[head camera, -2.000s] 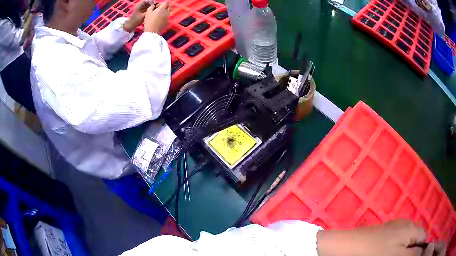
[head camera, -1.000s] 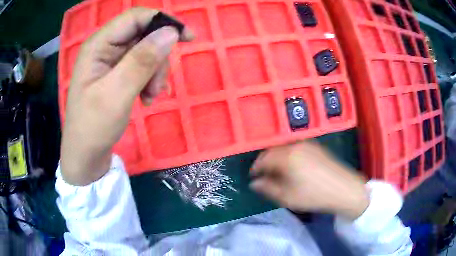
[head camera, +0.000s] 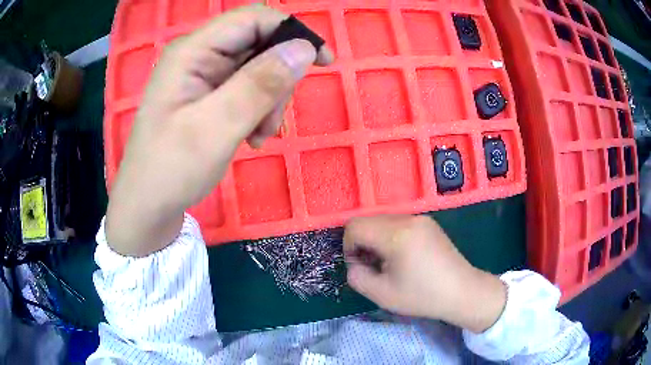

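Note:
My left hand (head camera: 214, 107) is raised over the left part of the red-orange foam tray (head camera: 328, 142). Its thumb and fingers pinch a black piece (head camera: 298, 36), likely a strap; most of it is hidden by the fingers. My right hand (head camera: 407, 267) is low at the right edge of the pile of thin silver spring bars (head camera: 296, 264), fingers curled together; whether it holds a pin cannot be seen. Several black watch bodies (head camera: 449, 170) lie in pockets at the tray's right side, three with round sensor rings showing.
A second, thicker foam tray (head camera: 546, 178) with black pieces in some pockets stands at right. At left are a brownish tub (head camera: 66, 82), a yellow label (head camera: 33, 212) and dark items. The green bench (head camera: 235, 285) shows in front of the tray.
The view has swung from a neighbouring worker to the tray. Since one second ago, my right hand has moved left to the pins; my left hand still grips the black piece.

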